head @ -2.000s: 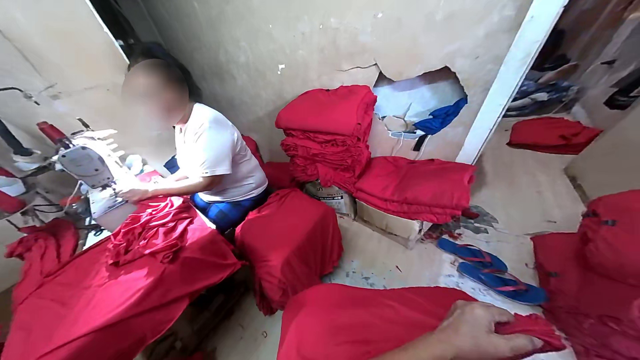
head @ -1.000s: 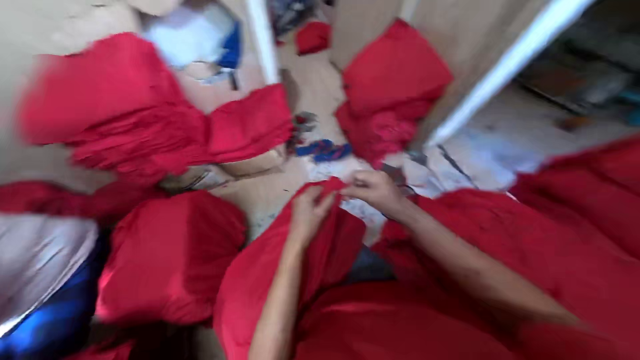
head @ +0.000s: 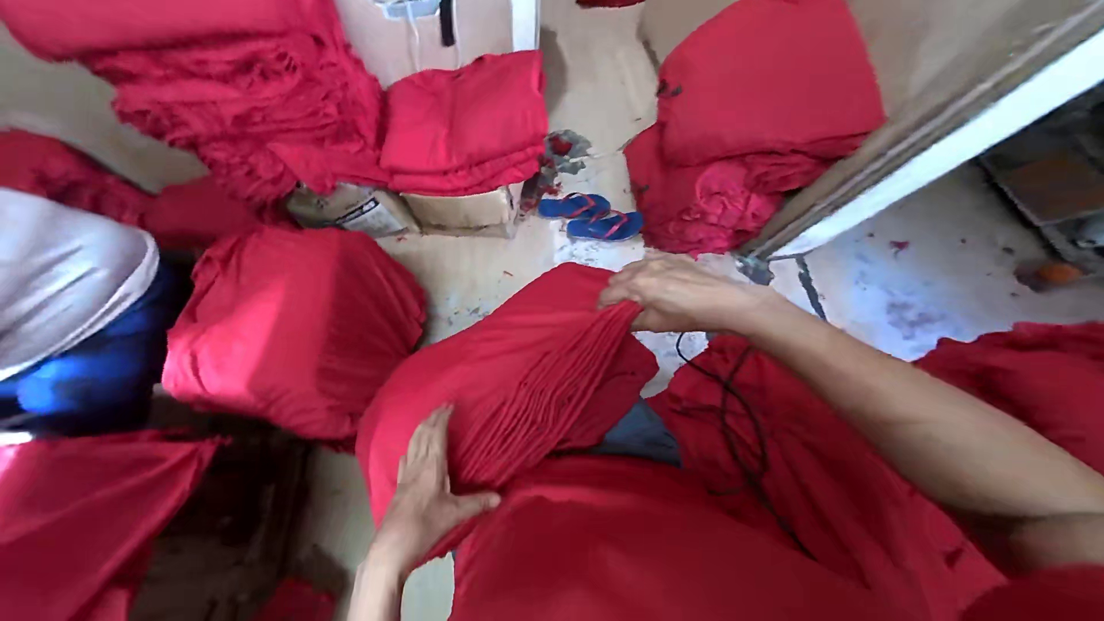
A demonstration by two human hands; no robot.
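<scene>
A thick stack of layered red fabric pieces [head: 517, 371] lies across my lap, its many edges fanned along the right side. My right hand [head: 668, 289] grips the stack's far right corner, fingers curled over the edges. Flat on the stack's near left side rests my left hand [head: 431, 492], its fingers together and its thumb apart, gripping nothing. More red cloth [head: 655, 535] covers the area just below the hands. A dark cord [head: 733, 405] runs over the red cloth right of the stack.
A person in a white shirt [head: 65, 267] sits at the left beside a red cloth-covered bundle [head: 293, 328]. Folded red cloth [head: 466, 121] rests on a cardboard box [head: 466, 211]. Blue flip-flops [head: 604, 224] lie on the floor. Another red pile [head: 768, 86] stands near the door frame [head: 931, 172].
My left hand has left the far end of the stack, where both hands met a second ago, and now lies at its near left side. The view has swung right since the oldest frame.
</scene>
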